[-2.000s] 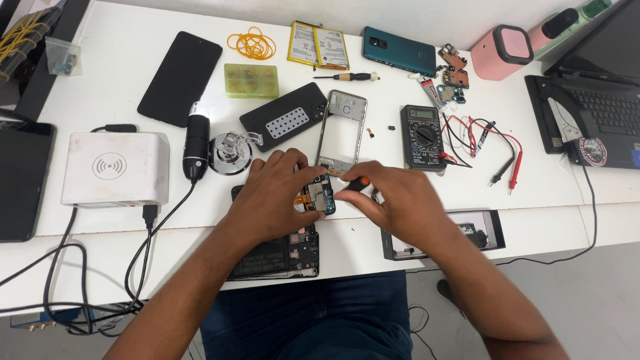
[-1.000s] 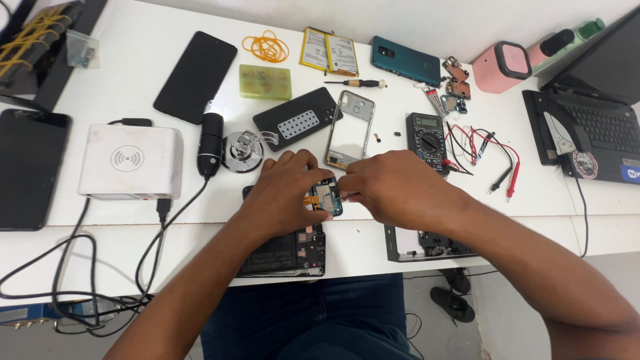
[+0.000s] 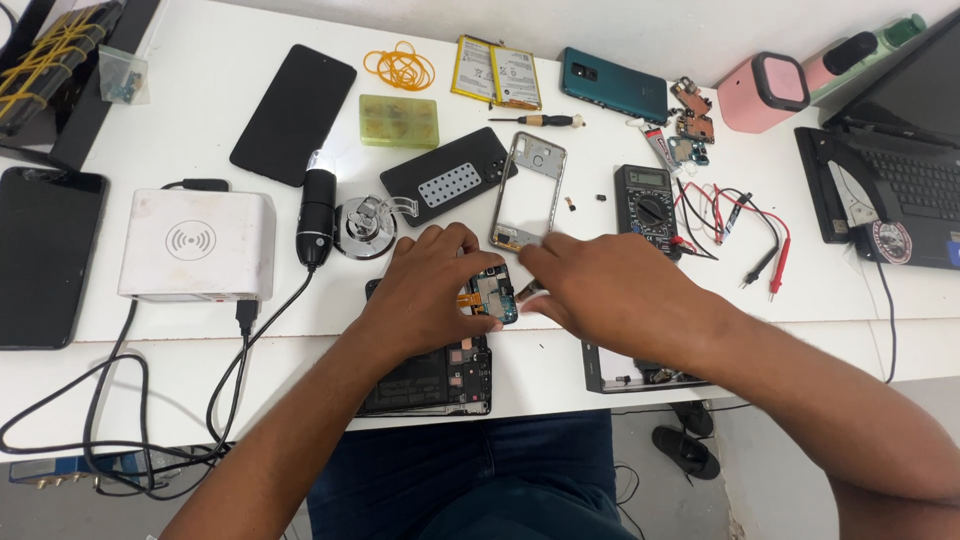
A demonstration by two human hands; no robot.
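My left hand grips a small phone circuit board between thumb and fingers, with an orange flex cable at its left side. Below that hand lies an opened phone with its dark battery and inner parts showing, partly hidden by the hand. My right hand pinches a small tool at the board's right edge; only a short part of it shows, and its kind cannot be told. A bare phone mid-frame lies just beyond both hands.
A digital microscope, its round metal stand and a white charger box stand left. A black phone back cover, a screwdriver and two batteries lie beyond. A multimeter and black tray are right.
The orange-and-black tool end seen in my right hand two seconds ago is now covered by the fingers. My left hand keeps its hold on the board. The view has shifted slightly.
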